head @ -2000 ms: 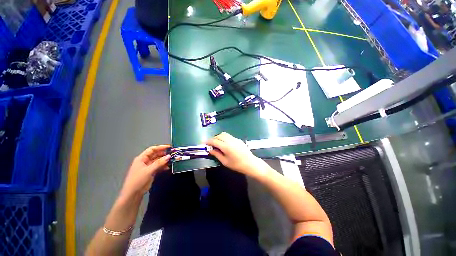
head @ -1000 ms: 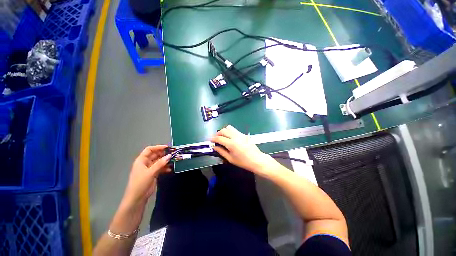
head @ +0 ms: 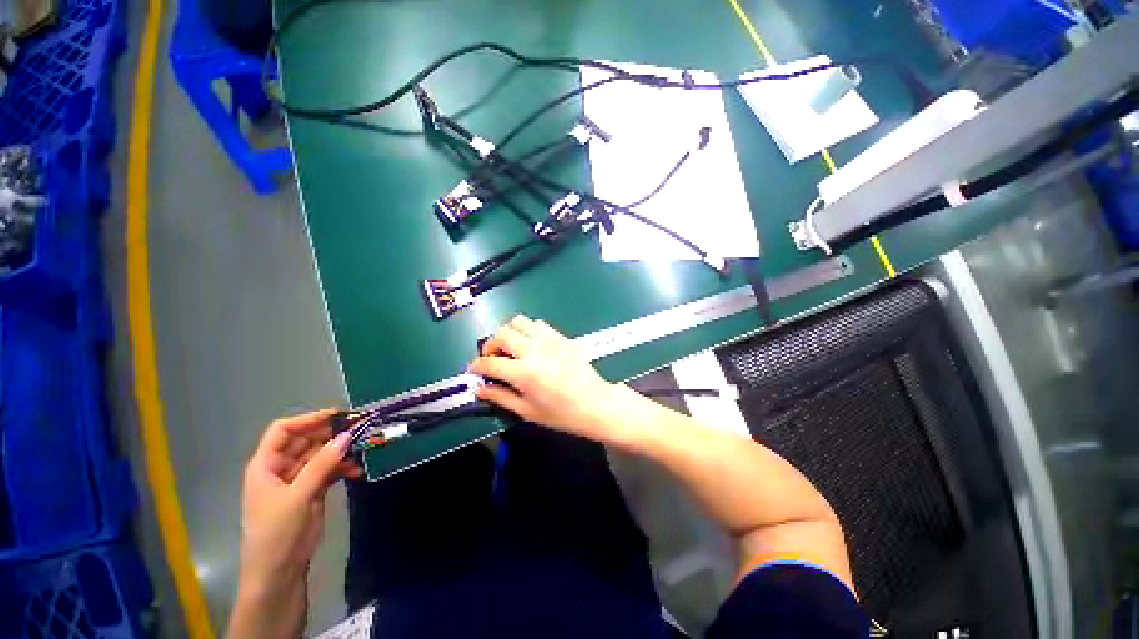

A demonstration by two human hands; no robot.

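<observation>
A wire harness point(head: 431, 403) lies along the steel rule point(head: 687, 311) at the near left corner of the bench. My left hand point(head: 297, 459) pinches the connector end at the rule's left end, by the bench corner. My right hand point(head: 535, 377) holds the black cables flat on the rule further right, its fingers over a white label. One harness branch runs out to the right under my right forearm, beyond the bench edge. More harnesses point(head: 568, 215) with white tags and connectors lie loosely crossed on the green mat, partly over a paper sheet point(head: 675, 169).
A black strap point(head: 762, 297) crosses the rule. A long black cable point(head: 500, 53) loops across the far bench. A grey metal arm point(head: 987, 137) reaches in from the right. A black mesh surface point(head: 831, 437) is at right. A blue stool point(head: 231, 94) and blue crates point(head: 50, 412) stand left.
The view has shifted and turned, so the bench sits further left and tilted. Both hands keep hold of the harness on the rule, and the right hand stays at the label.
</observation>
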